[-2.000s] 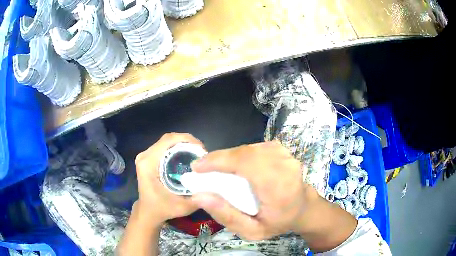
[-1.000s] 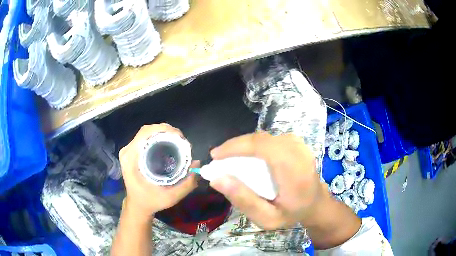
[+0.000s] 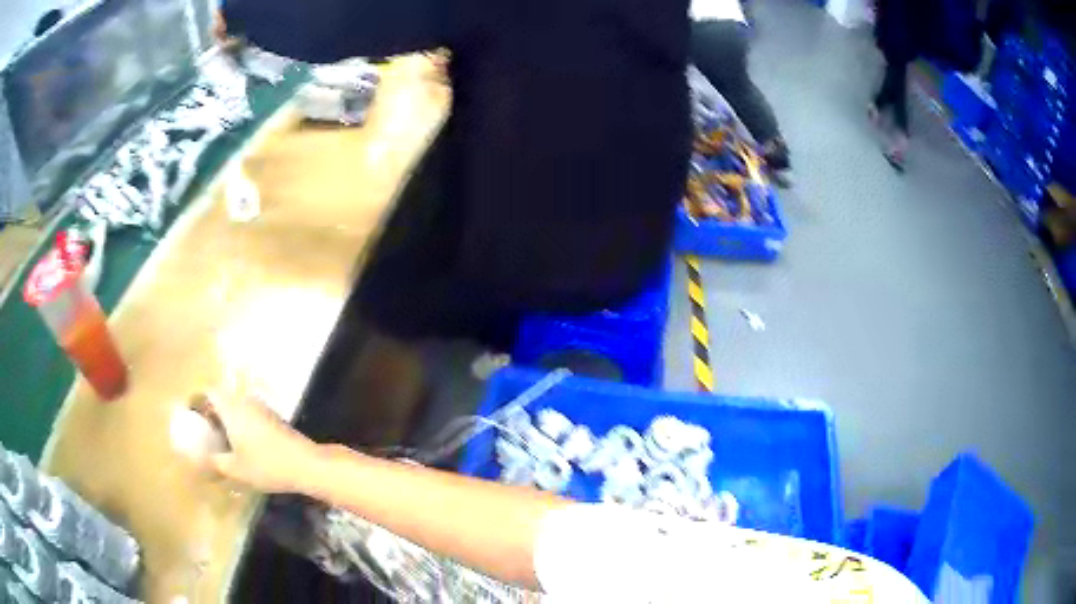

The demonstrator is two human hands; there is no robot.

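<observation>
My right hand (image 3: pixel 257 448) reaches out over the tan bench (image 3: pixel 266 289) at the lower left. Its thumb and fingers are around a small white, blurred object, which looks like the white glue bottle (image 3: pixel 195 433); its nozzle cannot be made out. My left hand and the hollow body it held are out of the picture. Grey-white ribbed bodies (image 3: pixel 59 531) stand at the lower left edge. Several pale ring pieces (image 3: pixel 637 460) lie in the blue tub (image 3: pixel 773 413) beyond my forearm.
A clear cup with red lid and orange-red drink (image 3: pixel 85 325) stands by the green conveyor (image 3: pixel 45 354). A second white bottle (image 3: pixel 242 198) is farther along the bench. A person in dark clothes (image 3: pixel 555 165) is at the bench; blue bins (image 3: pixel 732 236) are on the floor.
The view has swung right and up. My right hand has moved from beside the body to over the bench. My left hand and the held body have left the picture.
</observation>
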